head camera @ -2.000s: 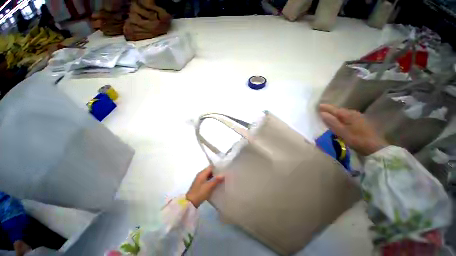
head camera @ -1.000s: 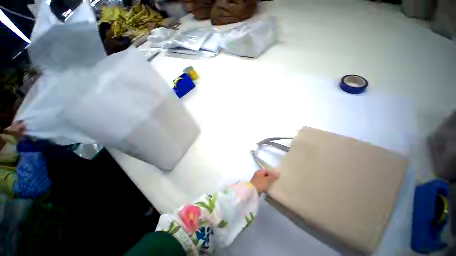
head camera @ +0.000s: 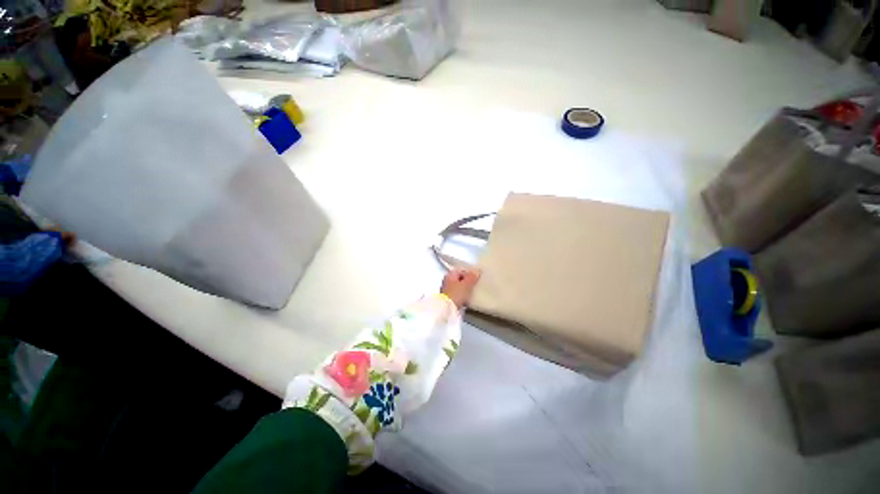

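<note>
A beige tote bag [head camera: 574,275] lies flat on white sheets [head camera: 540,405] in front of me. Its thin strap loops [head camera: 465,229] point left. My left hand [head camera: 461,287], in a floral sleeve, is at the tote's upper left edge by the straps, its fingers closed on that edge. My right hand is not in view. A blue tape dispenser [head camera: 726,307] with a yellow roll stands right of the tote.
Grey-taupe totes [head camera: 772,178] stand at right. A blue tape roll [head camera: 582,123] lies beyond the tote. A large whitish wrapped bag [head camera: 193,183] leans at left, near another person's hand [head camera: 66,238]. Another dispenser [head camera: 279,129] and plastic-bagged packs [head camera: 400,43] are behind it.
The tote now lies squarer on the sheets, with my left hand still at its handle side. My right hand has left the picture. The view swung left, then partly back right.
</note>
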